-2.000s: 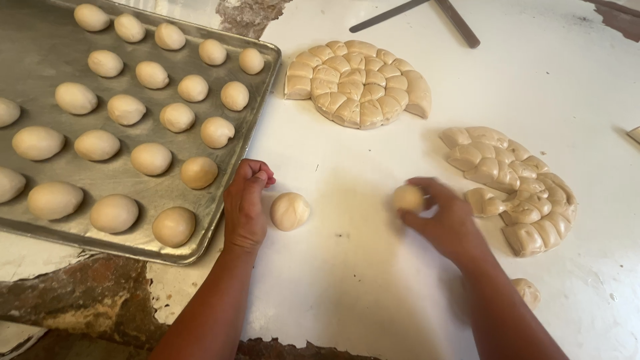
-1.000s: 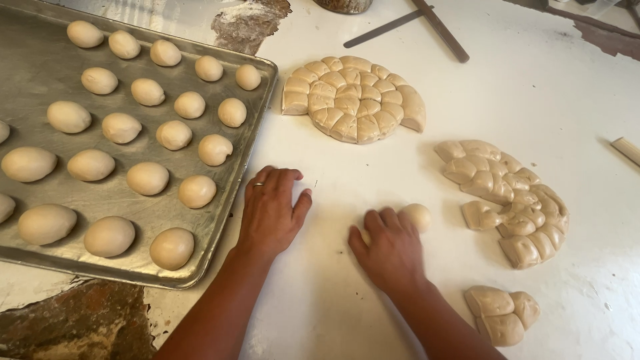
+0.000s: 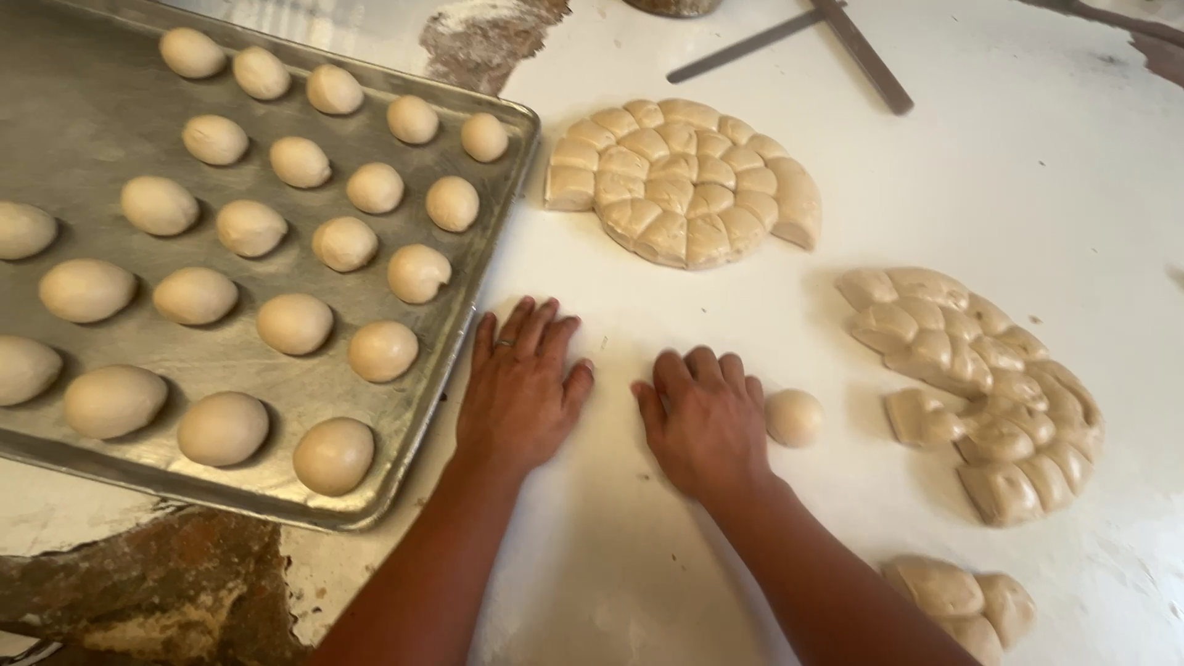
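Observation:
My left hand (image 3: 523, 393) lies palm down on the white table, fingers spread, with a ring on one finger, just right of the tray's edge. My right hand (image 3: 705, 416) rests palm down with curled fingers; what is under its palm is hidden. A smooth dough ball (image 3: 794, 418) sits against or very near its right side. Rows of dough balls (image 3: 294, 324) stand on a metal baking tray (image 3: 513, 199) at the left. A round slab of dough cut into pieces (image 3: 689, 180) lies beyond my hands. At the right is a curved cluster of cut dough (image 3: 1008, 388).
Two flat dark strips (image 3: 865, 60) cross at the top, near the base of a container (image 3: 673, 5). More dough pieces (image 3: 962, 601) lie at the lower right, beside my forearm. The white tabletop (image 3: 610, 573) has worn brown patches (image 3: 139, 583).
Two seconds ago my right hand held a dough ball and another lay beside my left hand. My left hand has since opened out flat. My right hand has moved left and rests on the table.

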